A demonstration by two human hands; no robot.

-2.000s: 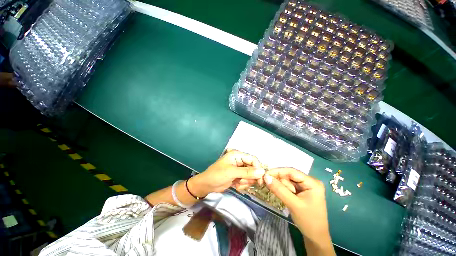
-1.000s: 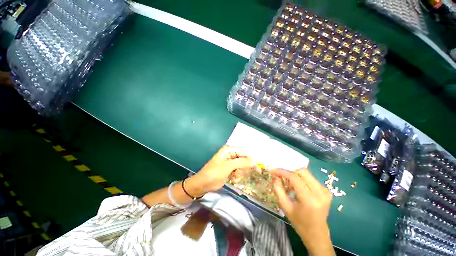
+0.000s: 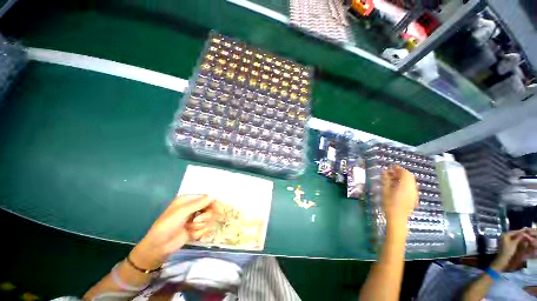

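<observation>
My left hand [image 3: 177, 226] is over the left part of the white work sheet [image 3: 259, 191], fingers curled together; whether it holds a small piece cannot be seen. Pale cream pieces [image 3: 235, 228] lie heaped on the sheet. My right hand [image 3: 398, 191] is over the right-hand blister tray [image 3: 427, 211], fingers bent down to its rows of units; the fingertips are blurred and what they touch is hidden. The main blister tray stack [image 3: 247, 106] stands behind the sheet, with gold-yellow tops in its back rows and silver-purple units in front.
Dark shiny bags with white labels [image 3: 334, 157] lie between the trays. A loose pile of small bits [image 3: 300, 199] is on the green mat. A white box [image 3: 457, 185] stands beyond the right-hand tray. Another person's hands [image 3: 513, 246] are at the far right. Clear plastic shows far left.
The view has turned to the right. My right hand has left the white sheet and moved right to the right-hand tray. My left hand has stayed by the sheet's left side.
</observation>
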